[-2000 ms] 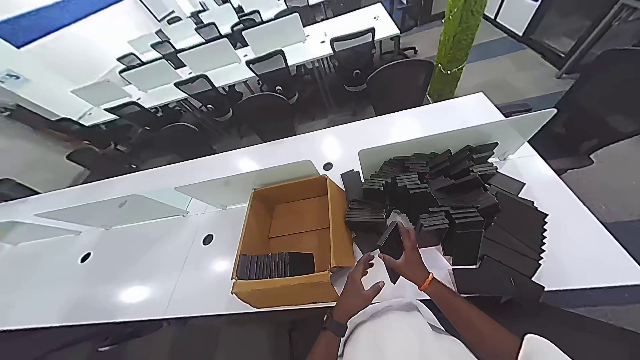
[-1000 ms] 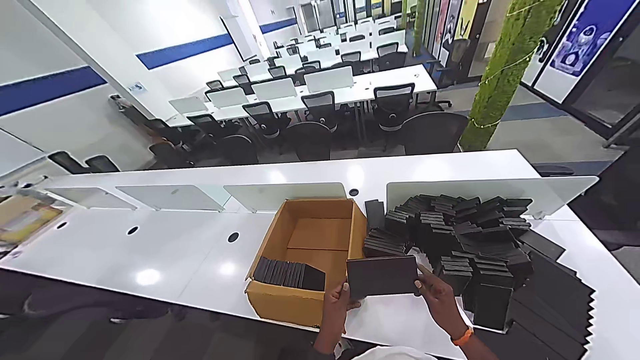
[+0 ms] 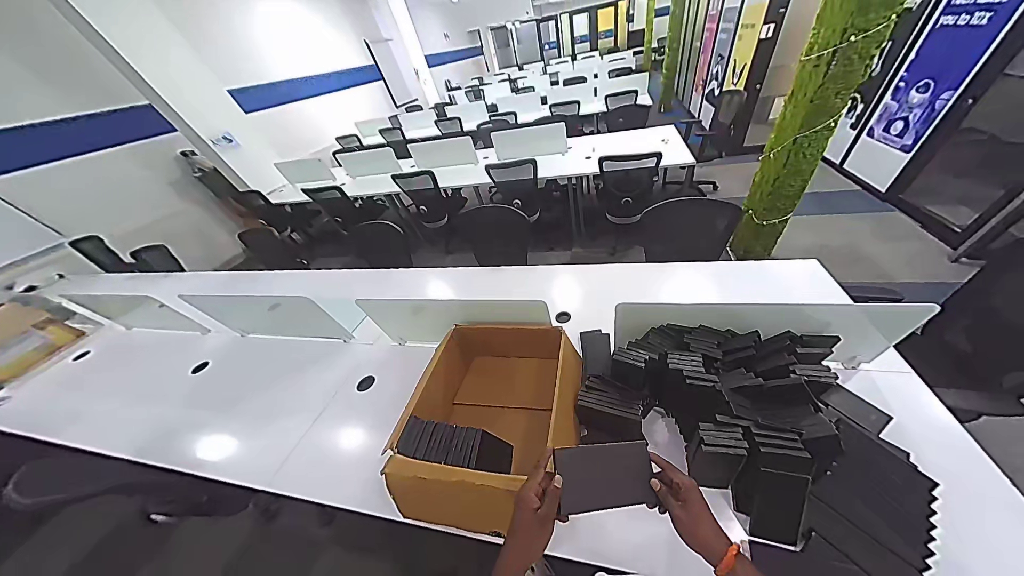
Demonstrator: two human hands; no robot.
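Observation:
A flat black rectangular box (image 3: 605,478) is held level between my two hands. My left hand (image 3: 534,508) grips its left end, near the right front corner of an open cardboard box (image 3: 448,494). My right hand (image 3: 682,506), with an orange band at the wrist, grips the other end. Inside the cardboard box, a row of similar black boxes (image 3: 456,445) stands on edge along the front. To the right, a large heap of black boxes (image 3: 720,384) covers the desk, and a piece of clear plastic (image 3: 665,436) lies beside it.
The white desk (image 3: 264,416) has round cable holes and low frosted dividers (image 3: 456,322) behind the cardboard box. Overlapping flat black pieces (image 3: 872,488) lie at the right front. Office chairs, more desks and a green pillar (image 3: 800,136) stand beyond.
The black box was tilted at my right hand two seconds ago, with my left hand apart from it; both hands now hold it level. The view has tipped upward.

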